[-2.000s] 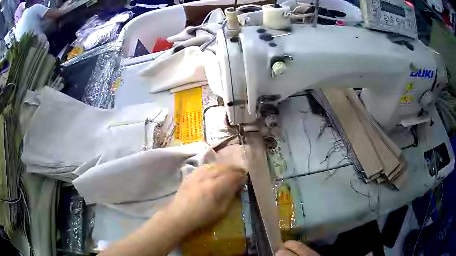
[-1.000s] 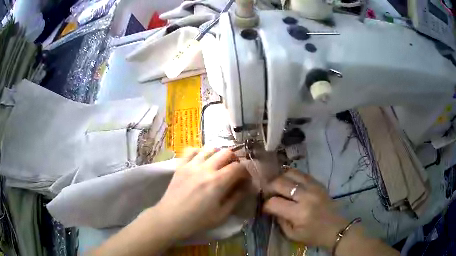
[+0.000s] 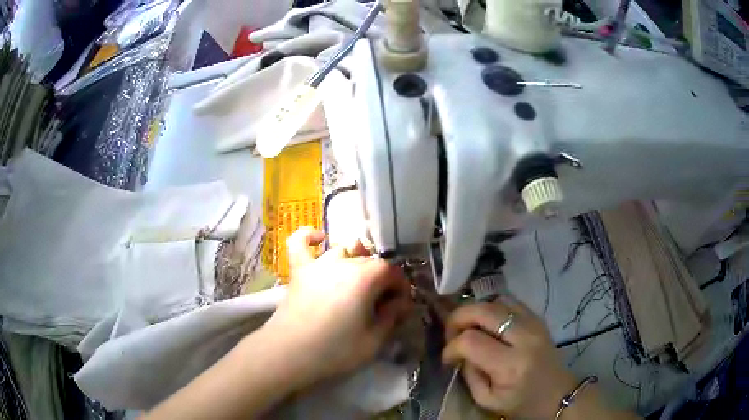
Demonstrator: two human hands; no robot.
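Note:
The white sewing machine head (image 3: 406, 156) stands over the work. My left hand (image 3: 341, 303) is just left of the needle area, fingers bent down on the pale garment panel (image 3: 197, 336), which runs off to the left under my forearm. My right hand (image 3: 501, 353), with a ring, is just right of and below the needle area, fingers curled on the tan strip (image 3: 457, 400), which hangs toward me. The presser foot and needle are mostly hidden by the machine head and my fingers. The cloth between my hands is dark and blurred.
A pale panel stack (image 3: 156, 267) lies left, beside yellow tape (image 3: 294, 197). Tan strips (image 3: 649, 279) and loose dark threads (image 3: 593, 287) lie right. Pale sewn cloth (image 3: 238, 102) is heaped behind the head. Olive-green bundles (image 3: 25, 102) are far left.
My right hand has come up from the near end of the strip to beside the needle. My left hand has moved up toward the foot. The view has moved closer to the machine.

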